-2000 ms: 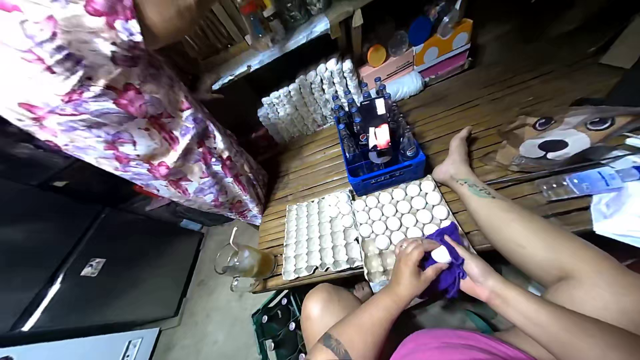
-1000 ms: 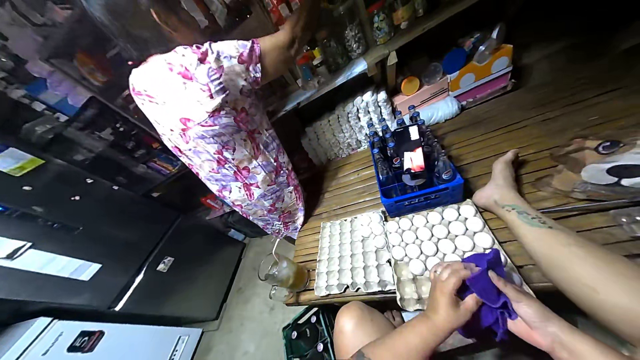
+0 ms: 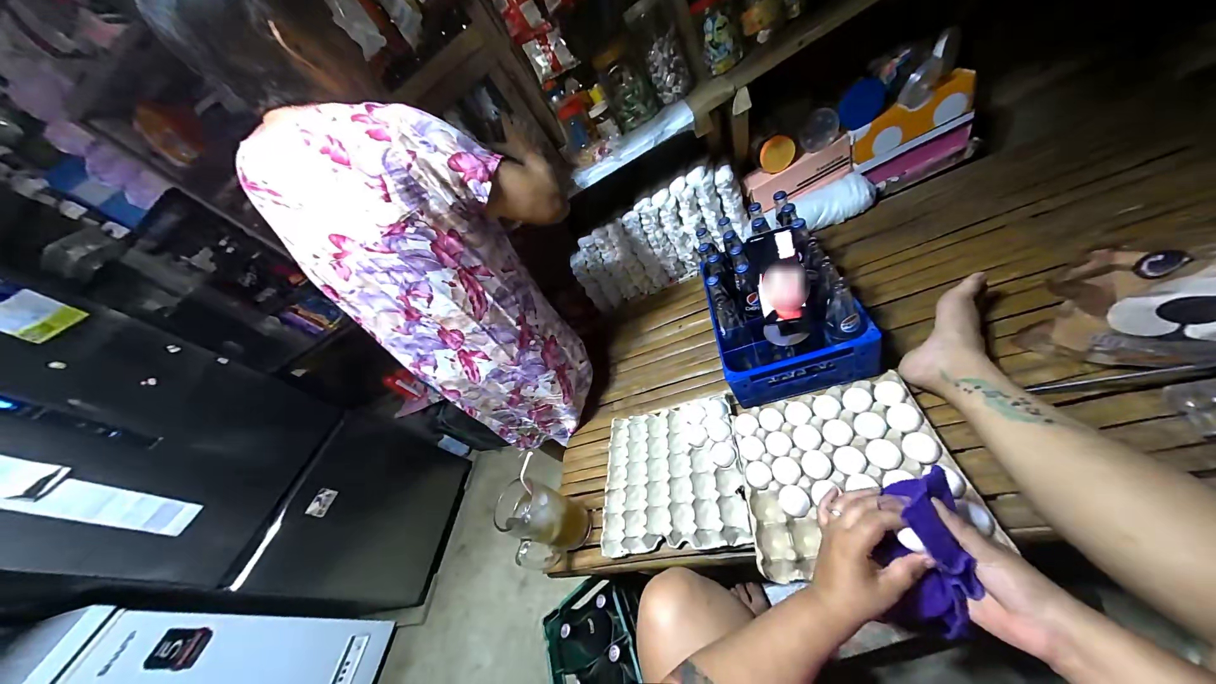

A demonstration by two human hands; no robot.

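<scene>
My left hand [image 3: 860, 556] and my right hand [image 3: 1012, 579] hold a purple cloth [image 3: 936, 570] between them, with a white egg [image 3: 910, 540] partly showing in its folds. Both hands are over the near edge of a cardboard egg tray [image 3: 774, 537] that holds many white eggs [image 3: 836, 432]. Beside it on the left lies a second egg tray [image 3: 655, 475], mostly bare cups, with several eggs at its far right corner. Which fingers press on the egg under the cloth is partly hidden.
A blue crate [image 3: 807, 370] of glass bottles stands behind the trays on the slatted bamboo surface [image 3: 655, 356]. A glass mug [image 3: 546, 518] of brownish liquid is near the left edge. A person in a floral dress [image 3: 427, 275] stands at the left. Stacked egg trays [image 3: 665, 228] are farther back.
The view has swung left and up, showing more of the standing person. The cloth and egg remain in my hands; the cloth's folds have shifted.
</scene>
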